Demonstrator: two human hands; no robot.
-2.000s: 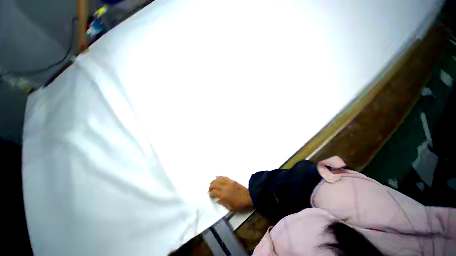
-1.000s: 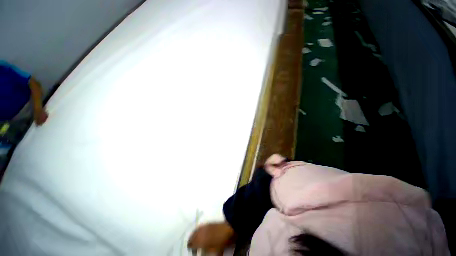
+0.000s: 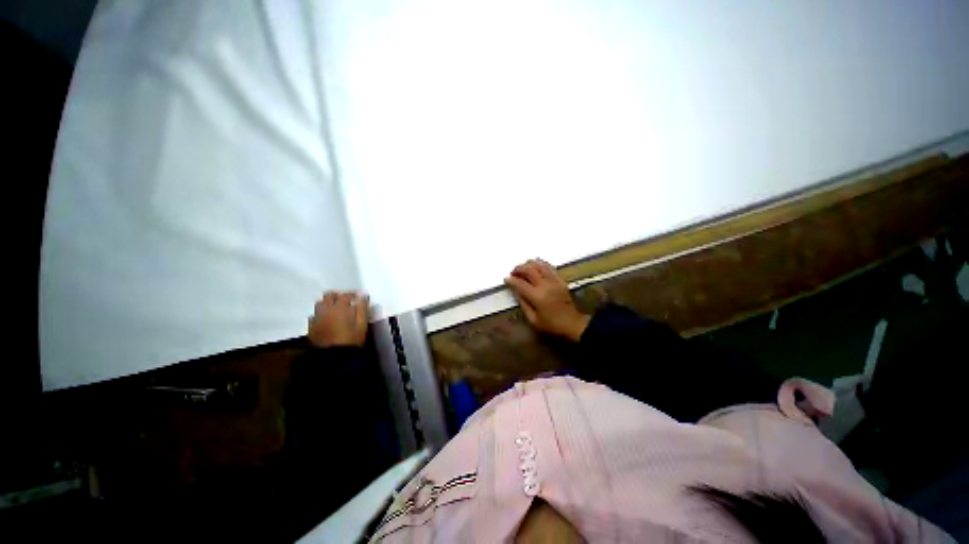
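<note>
A broad white fabric ply [image 3: 478, 128] covers the table, with soft wrinkles on its left part. My left hand [image 3: 340, 319] is at the cloth's near edge, just left of the silver-grey rail [image 3: 414, 372], fingertips on the cloth. My right hand [image 3: 547, 298] is at the near edge right of the rail, fingertips on the cloth border. Whether the fingers of either hand pinch the cloth cannot be told. The rail comes out from under the cloth and overhangs towards me.
A yellowish strip [image 3: 744, 220] runs along the brown table edge [image 3: 680, 289]. A blue knob [image 3: 461, 398] is beside the rail. White scraps [image 3: 876, 345] lie on the green floor at right. A small dark item with a light part [image 3: 191, 392] is below the cloth at left.
The view has swung back to the left end of the cloth. Both hands now show at the near edge; one hand showed before. The helper's arm at the far side is out of view.
</note>
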